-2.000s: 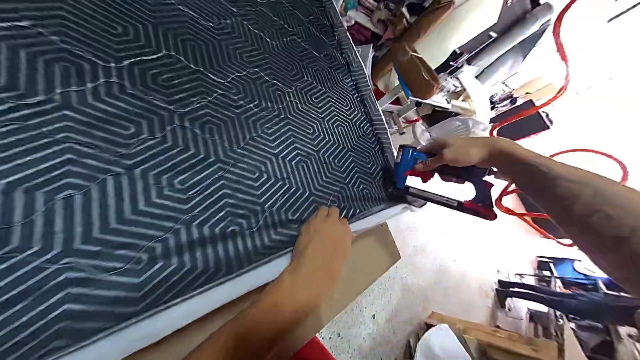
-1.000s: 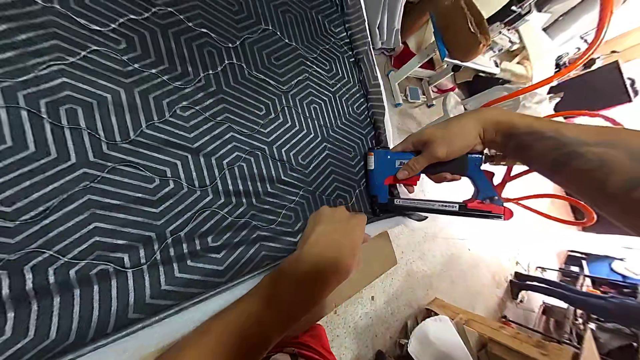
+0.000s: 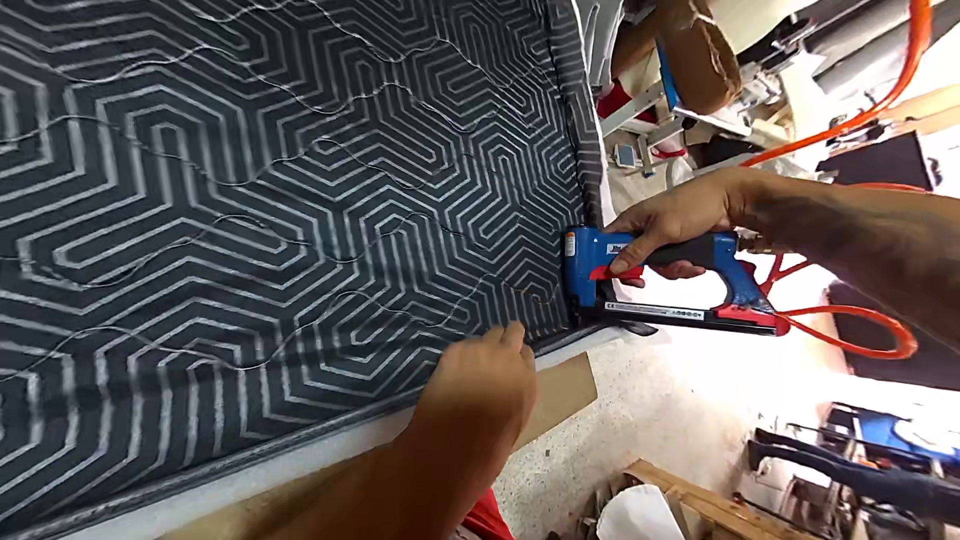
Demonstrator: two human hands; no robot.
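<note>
Dark fabric with a pale geometric pattern (image 3: 300, 225) covers a large flat piece, with loose wavy threads lying across it. My right hand (image 3: 667, 232) grips a blue pneumatic staple gun (image 3: 585, 262) with a black handle and red parts; its nose rests at the corner of the fabric, by the piped edge. My left hand (image 3: 484, 379) is on the fabric's lower edge near that corner, fingertips together, seemingly pinching the cloth. What lies under its fingers is hidden.
An orange air hose (image 3: 855, 124) loops at the right behind the tool. Cardboard (image 3: 566, 394) shows under the lower edge. A brown roll (image 3: 694, 56) and a white frame stand at the top. Wooden boards (image 3: 712, 502) and other items lie on the speckled floor (image 3: 570, 465).
The view has moved closer to the corner. My right hand still holds the staple gun there, and my left hand remains at the lower edge.
</note>
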